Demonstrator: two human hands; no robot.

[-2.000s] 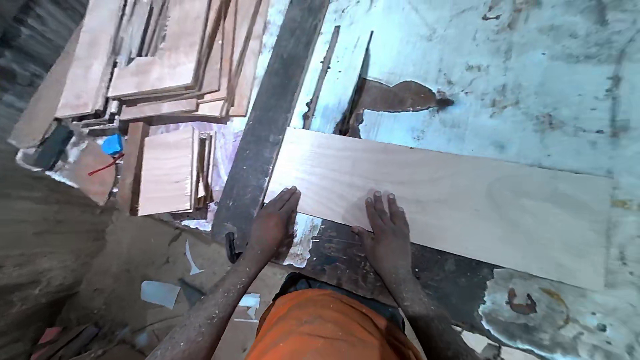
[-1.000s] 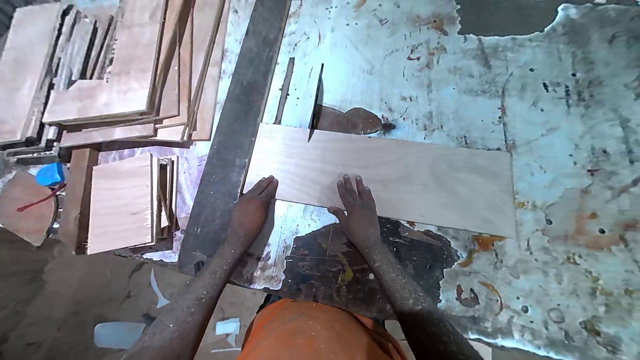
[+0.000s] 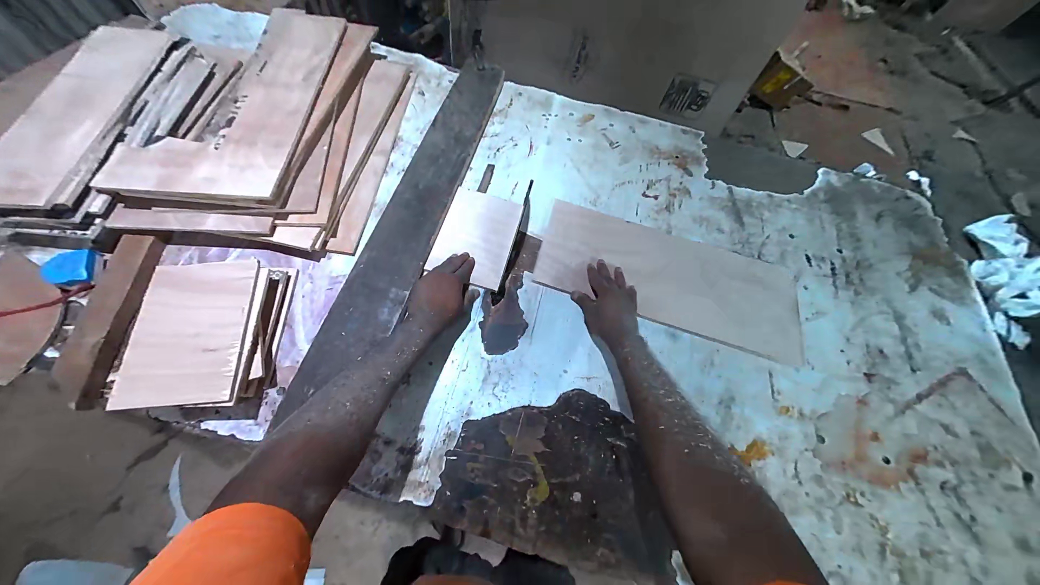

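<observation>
A small squarish plywood piece (image 3: 479,231) lies against a long dark straight board (image 3: 406,195). On its near edge rests my left hand (image 3: 443,294), fingers close together and laid over the top, not wrapped round it. Just right of this piece a thin dark saw blade (image 3: 517,236), seen nearly edge-on, stands up from the worn metal-covered tabletop (image 3: 561,349). Beyond the blade, a longer plywood piece (image 3: 674,276) lies apart from the small one, slightly turned. My right hand (image 3: 608,302) lies spread on its near edge, towards its left end.
Stacked plywood boards (image 3: 309,122) and offcuts fill the far left. Nearer, a pile of smaller plywood pieces (image 3: 187,333) sits beside a wooden block (image 3: 114,317). A large panel (image 3: 609,57) stands behind the table. A ragged dark patch (image 3: 552,463) marks the near edge.
The single plywood board of the earlier frames is now two pieces with a gap between them. My hands have moved forward and farther apart. The view has shifted.
</observation>
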